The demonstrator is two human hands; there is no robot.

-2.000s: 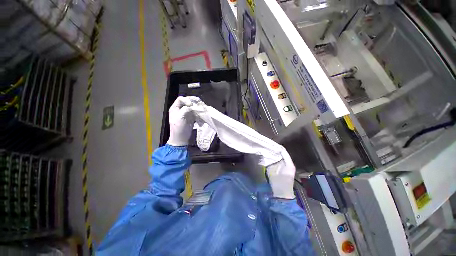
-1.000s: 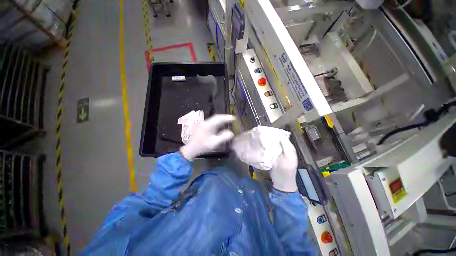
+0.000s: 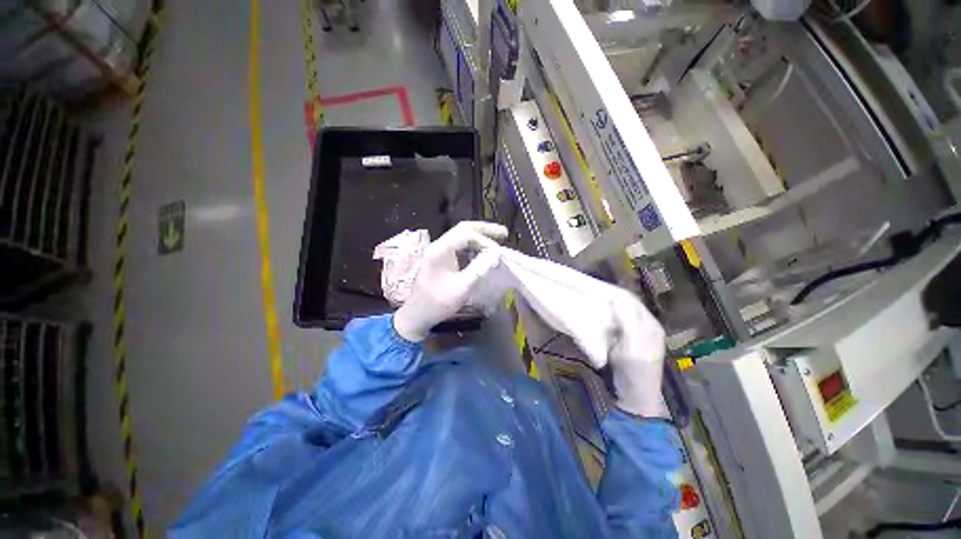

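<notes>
A white cloth (image 3: pixel 556 299) is stretched between my two white-gloved hands, in front of my chest. My left hand (image 3: pixel 445 282) pinches its left end between thumb and fingers, over the right part of the black bin. My right hand (image 3: pixel 636 353) is closed on its bunched right end, beside the machine. I cannot tell whether the cloth is a spare glove. A crumpled whitish bundle (image 3: pixel 400 265) lies in the black plastic bin (image 3: pixel 306 242), partly behind my left hand.
The machine frame (image 3: pixel 622 116) with a button panel (image 3: pixel 550 174) runs along the right. Dark racks (image 3: pixel 37 190) stand at the far left, beyond the yellow floor line (image 3: pixel 261 200). A small white label (image 3: pixel 376 162) shows at the bin's far end.
Two seconds ago a cloth was stretched between my hands; one second ago it was bunched in my right hand. Now my left hand holds an end and it is stretched again. A bundle has appeared in the bin.
</notes>
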